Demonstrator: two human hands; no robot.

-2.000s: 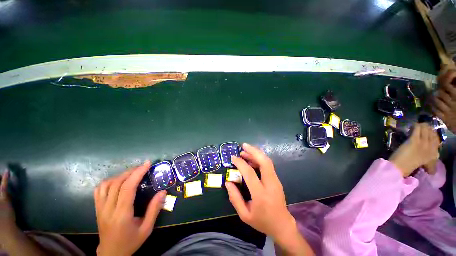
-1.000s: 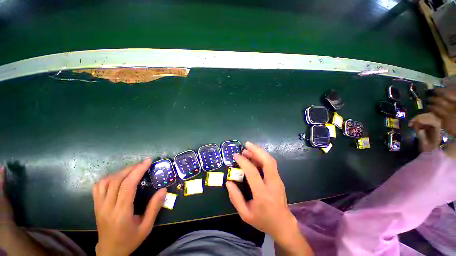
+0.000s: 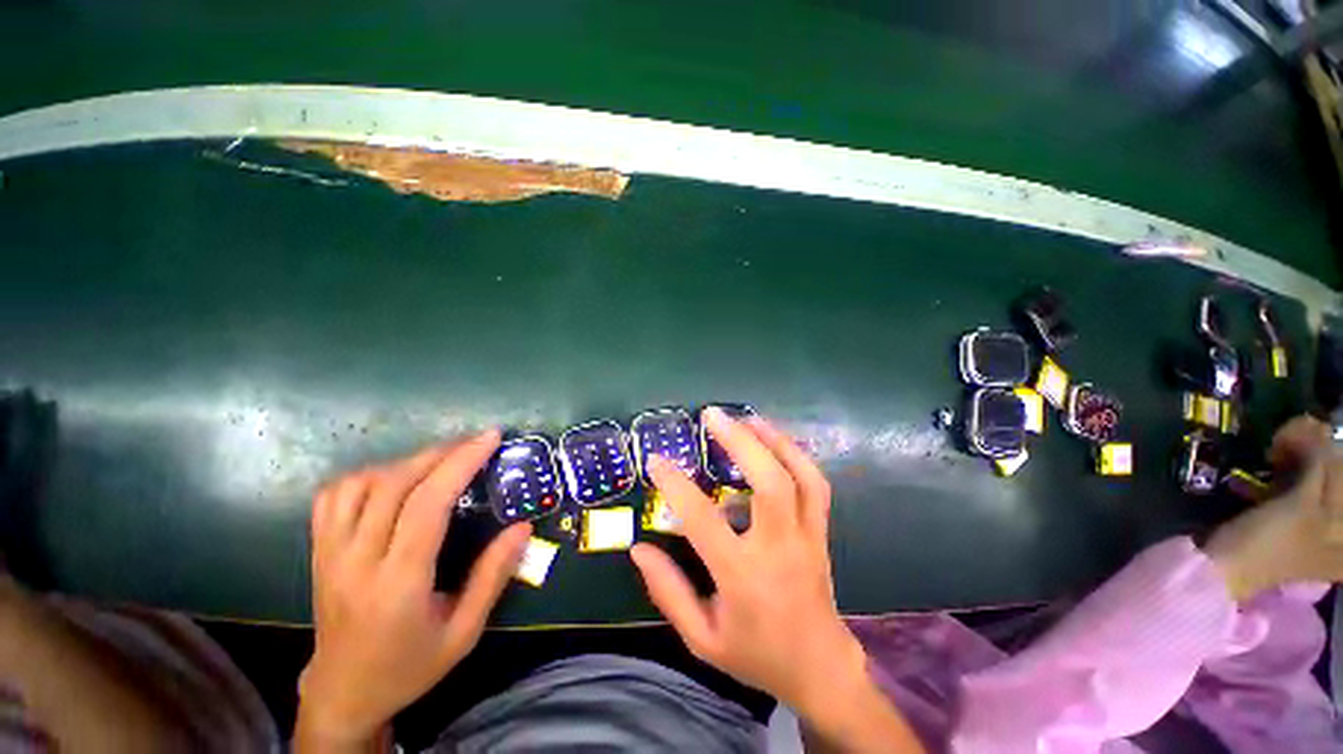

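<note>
Several smartwatch units lie in a touching row on the green bench; the three leftward ones (image 3: 526,479), (image 3: 597,461), (image 3: 666,441) show lit dark screens with small icons. The rightmost unit (image 3: 719,427) is mostly hidden by fingers. White batteries with yellow edges (image 3: 607,529), (image 3: 536,560) lie below the row. My left hand (image 3: 405,567) holds the leftmost unit's left side, between thumb and index finger. My right hand (image 3: 759,582) is spread over the right end, one fingertip at the third unit's lower screen, other fingers over the rightmost unit, thumb below.
At right, dark watch units (image 3: 996,358) lie with batteries (image 3: 1115,458); more units lie farther right (image 3: 1197,463). A neighbour's pink sleeve (image 3: 1097,648) and hand (image 3: 1281,516) are at right, another person's arm (image 3: 89,670) at left. A pale strip (image 3: 486,121) and torn brown patch (image 3: 471,173) lie beyond.
The view has shifted, so the row appears farther right. My right fingertip has moved from the rightmost unit to the third unit's screen. My left hand keeps its place at the leftmost unit.
</note>
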